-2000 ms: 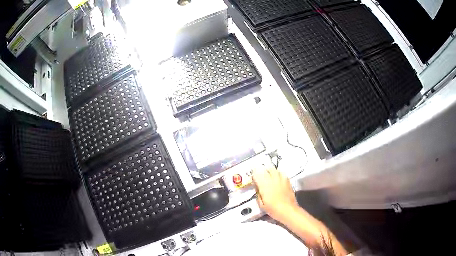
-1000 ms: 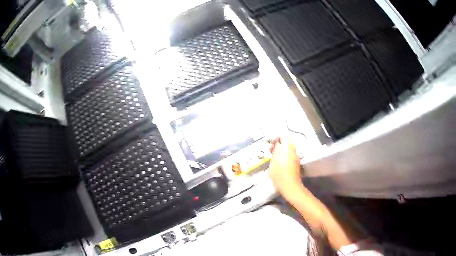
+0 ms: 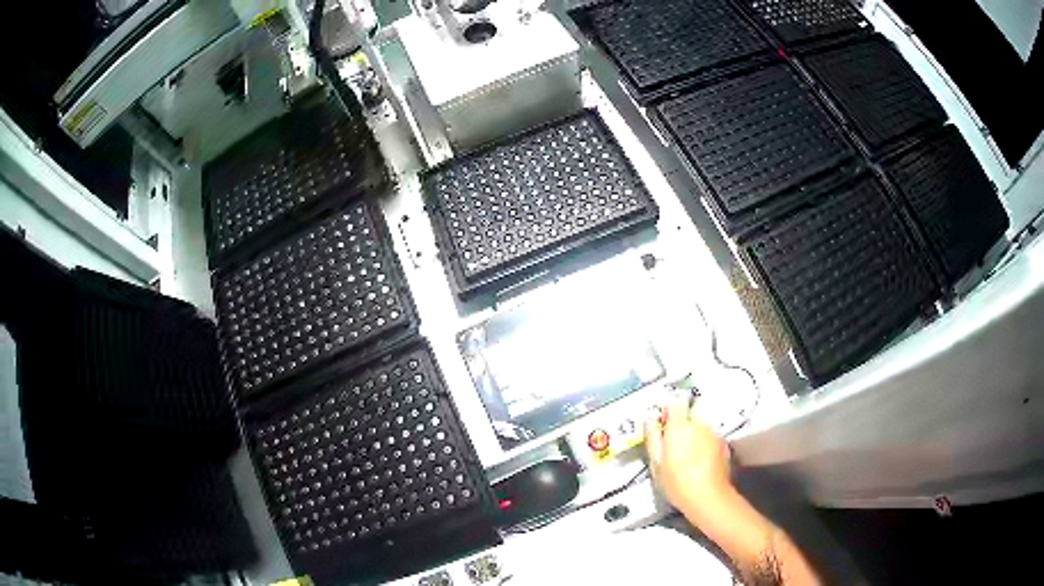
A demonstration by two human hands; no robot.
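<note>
My right hand (image 3: 689, 458) reaches in from the lower right. Its fingertips are at the right part of a small control strip (image 3: 630, 438), over or against a control there; whether they grip it is hidden. A red round button (image 3: 599, 441) shows at the strip's left end. Just above the strip is a touchscreen (image 3: 561, 361) with a bright white display and dark bezel. A black computer mouse (image 3: 547, 488) lies left of the strip. My left hand is not in view.
Black component trays (image 3: 361, 452) line the left, with more trays (image 3: 841, 269) at right. A tray stack (image 3: 538, 200) sits behind the screen, before a white block (image 3: 504, 86). A thin black cable (image 3: 733, 364) lies right of the screen. A pale wall (image 3: 916, 401) borders the lower right.
The camera view has shifted, so the machine bed appears farther right and lower. The glare at the back has dimmed. My right hand remains at the right part of the control strip.
</note>
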